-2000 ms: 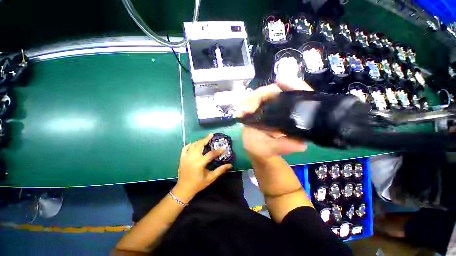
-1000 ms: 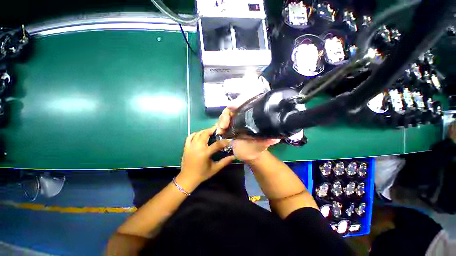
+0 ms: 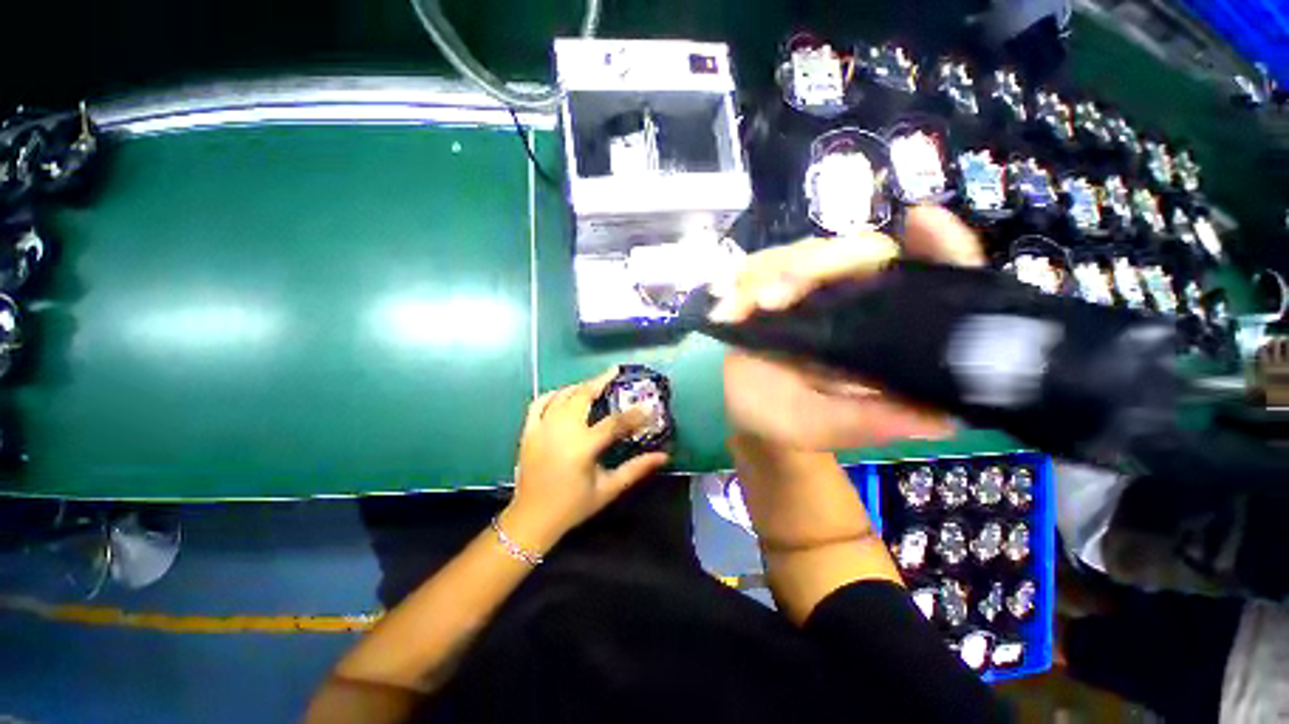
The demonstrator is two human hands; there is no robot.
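Note:
My left hand (image 3: 573,450) holds a round black housing (image 3: 653,441) on the green bench near its front edge. A small silver and pale part (image 3: 636,398) shows in the housing, with my fingers around and over it. My right hand (image 3: 799,396) grips a blurred black electric screwdriver (image 3: 905,333). The tool lies nearly level, and its tip points left at the front of the white automatic screw feeder (image 3: 657,205). Whether the tip touches the feeder or carries a screw cannot be told.
Rows of assembled units (image 3: 983,181) stand at the right. Dark unfinished units (image 3: 28,255) lie at the far left. A blue plastic crate (image 3: 1043,566) with more units is below the bench edge at right. A pale cable (image 3: 474,64) runs behind the feeder. A person's sleeve (image 3: 1258,665) shows at lower right.
The screwdriver went from the feeder front down to the housing under my left hand, then back up to the feeder front. My left hand stayed on the housing. The view shifted slightly.

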